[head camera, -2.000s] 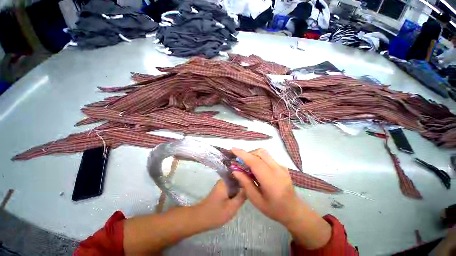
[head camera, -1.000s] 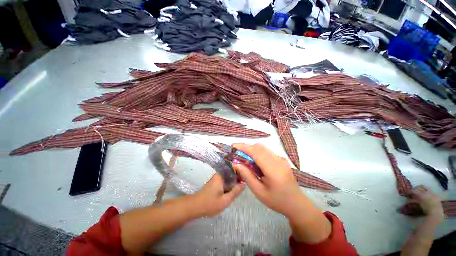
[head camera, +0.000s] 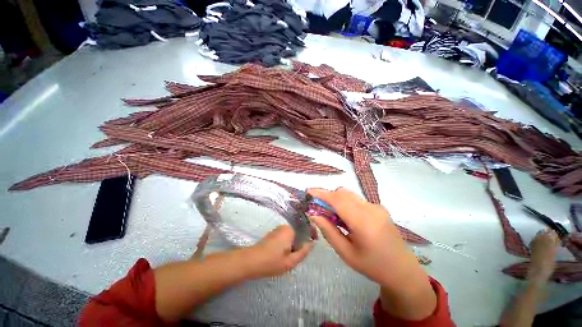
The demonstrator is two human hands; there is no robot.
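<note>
A silver-grey coil of wire (head camera: 246, 185) is held above the white table in front of me. My left hand (head camera: 279, 250) is closed on the near right side of the coil. My right hand (head camera: 358, 231) grips small snips (head camera: 327, 212) with blue and pinkish handles, their front end against the coil's right side. The tips of the snips are hidden by the hand and the coil. A checked rust-brown strip (head camera: 411, 235) lies partly behind my right hand.
A large heap of checked strips (head camera: 255, 102) lies across the table (head camera: 159, 220). A black phone (head camera: 110, 209) lies at left. At right are another phone (head camera: 508, 183), scissors (head camera: 544, 219), strips and another person's hand (head camera: 543, 252). Dark garments (head camera: 252, 32) are behind.
My right hand with the snips has shifted slightly right; my left hand still holds the coil. The other person's hand has come in at right and moved up to the scissors.
</note>
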